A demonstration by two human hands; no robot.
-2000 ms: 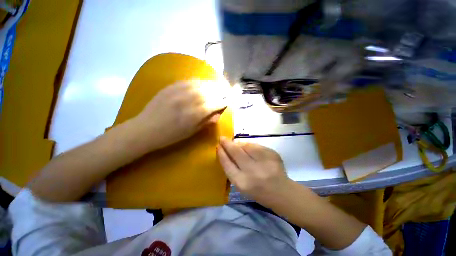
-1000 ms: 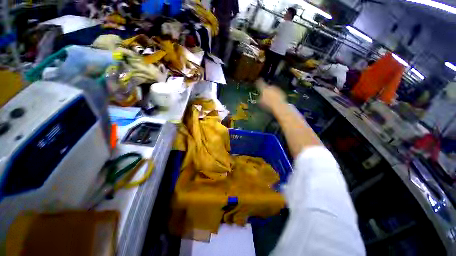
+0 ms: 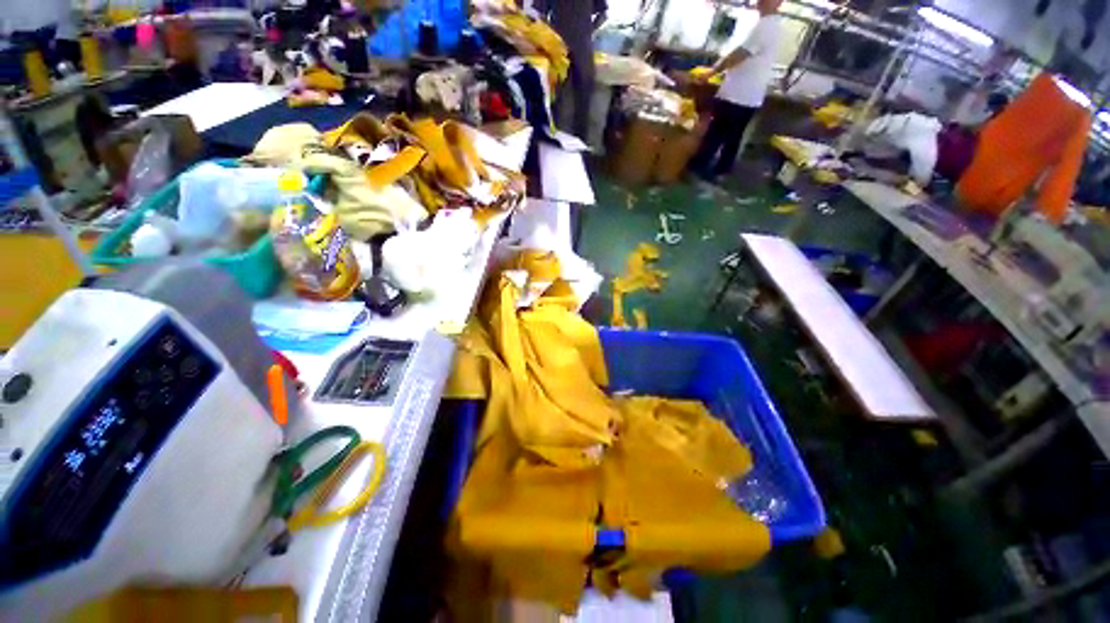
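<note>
No hand of mine is in the picture. A blue plastic crate (image 3: 797, 493) stands on the floor right of the machine table (image 3: 402, 487). Mustard fabric pieces (image 3: 548, 377) are heaped in it and hang over its near and left edges. The white sewing machine head (image 3: 195, 469) with its dark display panel (image 3: 104, 444) is at the lower left. Scissors with green and yellow loop handles (image 3: 329, 481) lie beside it on the table. A mustard piece (image 3: 195, 605) is cut off by the bottom edge.
A bottle (image 3: 317, 250), a teal basket (image 3: 250, 268) and a blue mask-like item (image 3: 308, 325) are on the table. Fabric piles (image 3: 420, 158) lie beyond. A white bench (image 3: 834, 329) stands at right. A person in a white top (image 3: 749, 73) stands at the back.
The right arm that reached out over the crate has left the picture. The view has shifted, showing more of the crate and the bench. The earlier two-handed work at the needle is out of view.
</note>
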